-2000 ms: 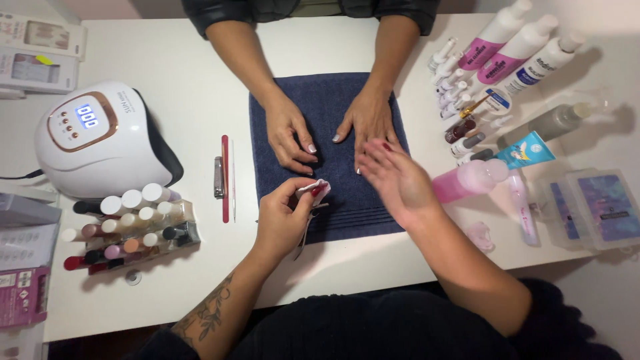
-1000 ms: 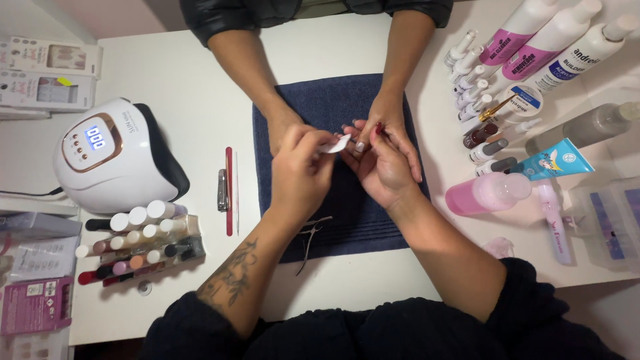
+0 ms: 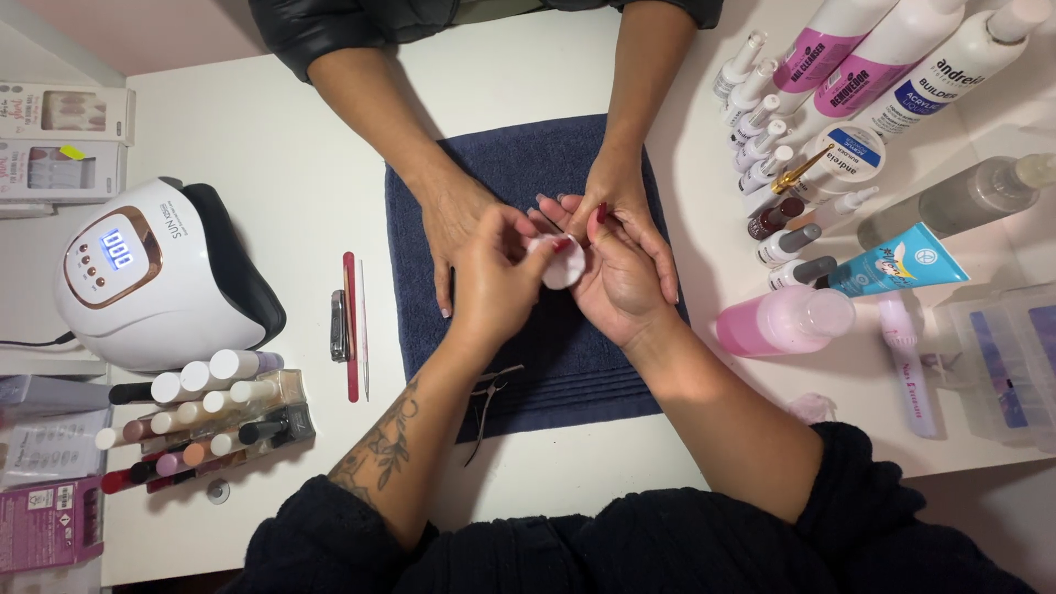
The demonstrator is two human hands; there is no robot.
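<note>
Over a dark blue towel (image 3: 528, 371), my left hand (image 3: 495, 276) pinches a round white cotton pad (image 3: 563, 262) between thumb and fingers. My right hand (image 3: 619, 280), palm up, holds the fingers of the other person's hand (image 3: 615, 194), its thumb resting on them. The pad is beside those fingers; whether it touches a nail cannot be told. The other person's second hand (image 3: 450, 214) lies on the towel, partly hidden behind my left hand. Metal cuticle nippers (image 3: 488, 396) lie on the towel's near edge, below my left wrist.
A white nail lamp (image 3: 165, 272) and a rack of nail polish bottles (image 3: 214, 412) stand at left. A nail clipper (image 3: 339, 326) and a red nail file (image 3: 351, 330) lie beside the towel. At right are a pink liquid bottle (image 3: 759, 322), a blue tube (image 3: 899, 262) and several white bottles (image 3: 891, 58).
Two seconds ago my right hand was raised over the other person's hand; now it holds that person's fingers from below. My left hand has moved up the towel with the pad.
</note>
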